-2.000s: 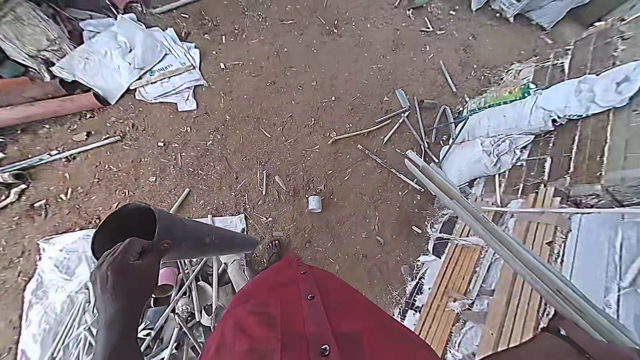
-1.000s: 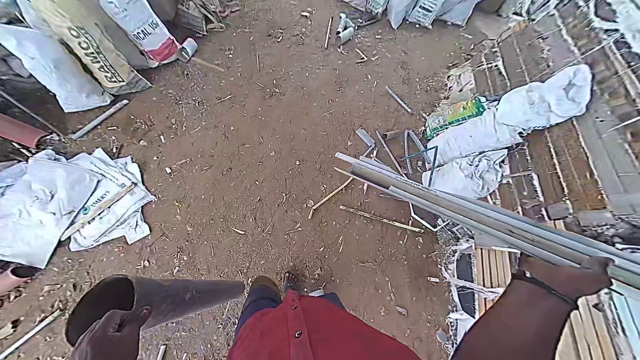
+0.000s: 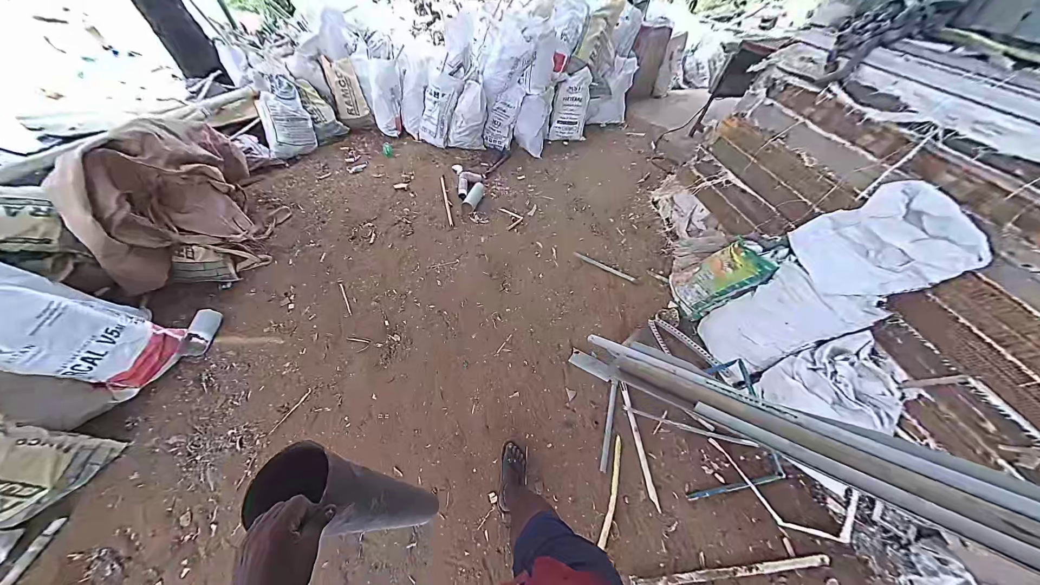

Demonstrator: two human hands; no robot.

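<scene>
At the lower left, my left hand (image 3: 284, 532) grips the rim of a wide, dark grey plastic pipe (image 3: 378, 497), whose open mouth faces the hand and whose body points right. A bundle of long grey and whitish pipes (image 3: 780, 418) reaches in from the right edge, its near ends above the dirt floor. My right hand is outside the view now, so its hold on the bundle cannot be seen. My bare foot (image 3: 513, 471) stands on the dirt between the wide pipe and the bundle.
Filled white sacks (image 3: 467, 114) line the back. A brown cloth heap (image 3: 154, 195) and a red-and-white sack (image 3: 89, 341) lie at left. Short pipe pieces (image 3: 471, 195) lie ahead. Wooden slats (image 3: 764, 187) with white sacking (image 3: 886, 240) lie at right; loose strips (image 3: 638, 443) lie below the bundle.
The view has tilted up and moved forward. My right hand, seen on the pipe bundle one second ago, has left the view. My left hand still holds the wide pipe.
</scene>
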